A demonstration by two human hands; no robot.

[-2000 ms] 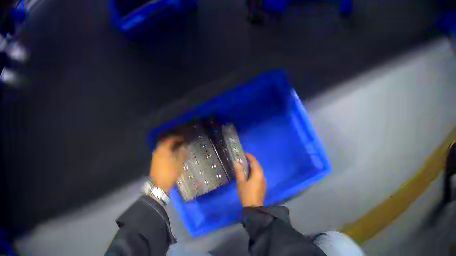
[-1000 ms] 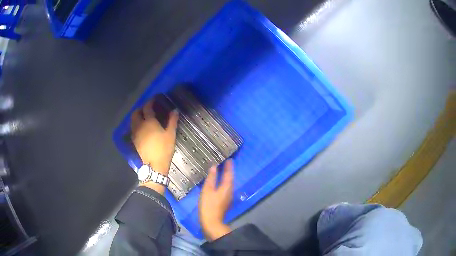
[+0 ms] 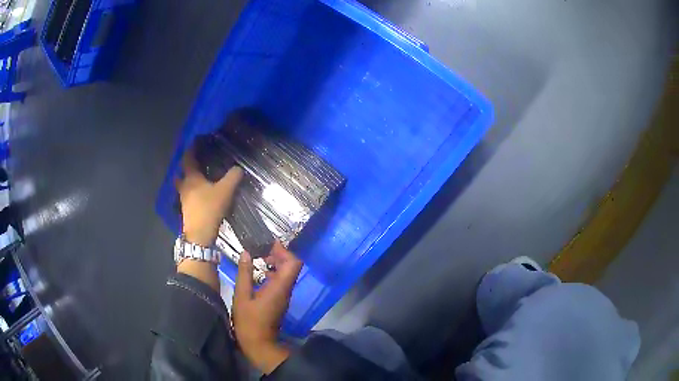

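Observation:
A blue tote (image 3: 402, 201) stands on the floor in front of me. Silver-grey strip parts (image 3: 298, 167) with small holes lie side by side in its left part, some tilted on edge. My left hand (image 3: 205, 201), with a metal watch at the wrist, grips the far left end of a group of strips. My right hand (image 3: 264, 298) holds the near end of the same group with thumb and fingers. The strips' undersides and the fingertips under them are hidden.
Another blue tote (image 3: 93, 56) with dark contents stands at the upper left. A yellow line (image 3: 614, 231) curves along the grey floor at the right. My knee in light blue trousers (image 3: 551, 320) is at the lower right. Metal rails and blue frames show at the left edge.
My right hand has moved left from beside the strips' near ends and has closed on them. The gripped strips are tilted more. The tote appears shifted slightly left in view.

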